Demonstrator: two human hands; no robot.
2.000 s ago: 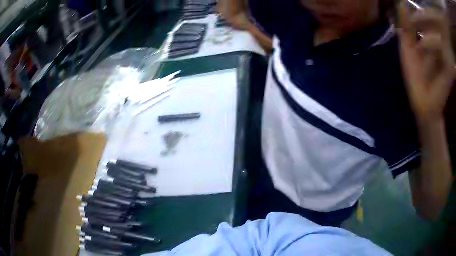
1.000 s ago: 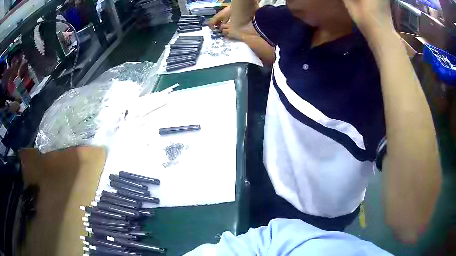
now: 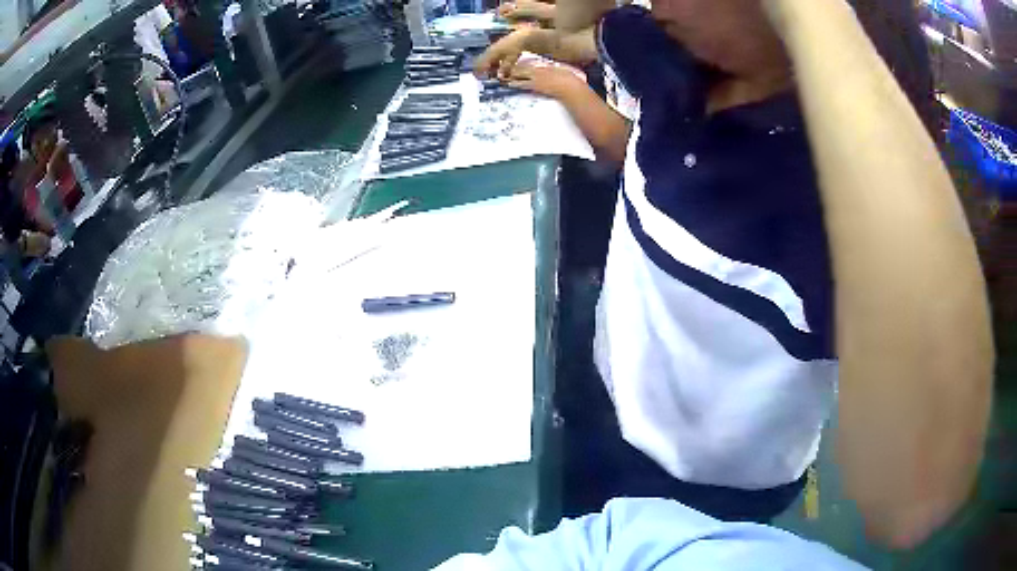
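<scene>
Neither of my hands is in view; only light blue cloth [image 3: 658,541] shows at the bottom edge. A single dark tube [image 3: 408,302] lies on the white work sheet [image 3: 480,390]. A scattered heap of tiny grey parts [image 3: 395,350] lies just below it. A loose pile of dark tubes [image 3: 262,482], many with white tips at their left ends, lies at the lower left, over the sheet and the green bench top [image 3: 446,513]. Thin white rods [image 3: 374,223] lie at the sheet's upper left, partly lost in glare.
Crumpled clear plastic [image 3: 156,268] and a brown board [image 3: 167,435] are at left. A person [image 3: 714,268] in a navy and white shirt stands close at right, a forearm [image 3: 903,279] raised towards the camera. Farther back, another person's hands [image 3: 524,61] are by rows of dark tubes [image 3: 422,132].
The view has shifted, so the bench sits a little lower and sharper. The nearby person's raised forearm has moved inward from the right edge. Hands have come into view at the far sheet.
</scene>
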